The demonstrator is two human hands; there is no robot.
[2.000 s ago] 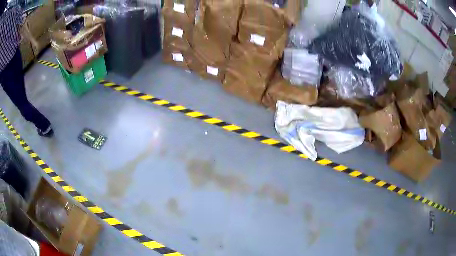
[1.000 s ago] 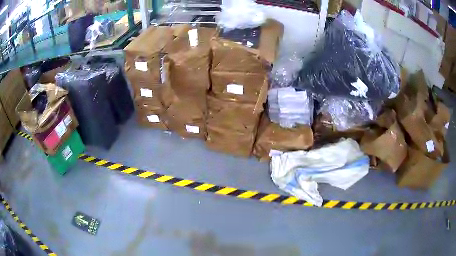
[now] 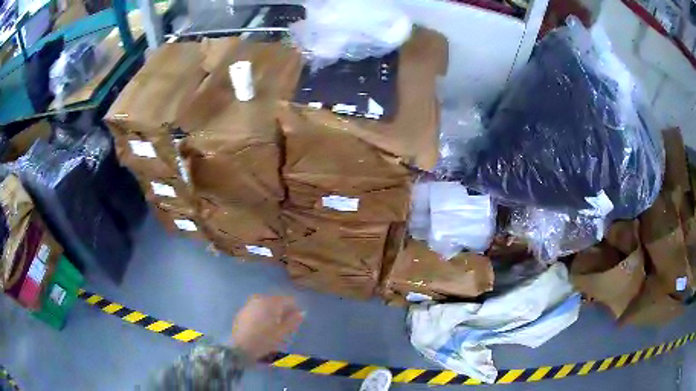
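My left hand (image 3: 267, 324) is blurred at the lower middle left, with a patterned sleeve below it. It is over the floor and touches nothing that I can see; its fingers are too blurred to tell. My right hand is out of the picture. In front stand stacked brown cartons (image 3: 336, 153) with white labels. Black printed sheets, perhaps flat box blanks (image 3: 347, 84), lie on top of one, partly under clear plastic (image 3: 351, 30). A white roll (image 3: 242, 80) is on the carton top to the left.
Yellow-black tape (image 3: 328, 367) crosses the floor, with a shoe (image 3: 375, 380) at it. A white sack (image 3: 488, 328) lies on the floor. A plastic-wrapped dark bundle (image 3: 565, 130) and open brown cartons are at the right. A green tote (image 3: 57, 296) and dark wrapped stacks (image 3: 84, 206) are left.
The view has moved closer to the carton stacks and they look larger. My left hand and a shoe have come into the picture. The green tote has shifted towards the left edge.
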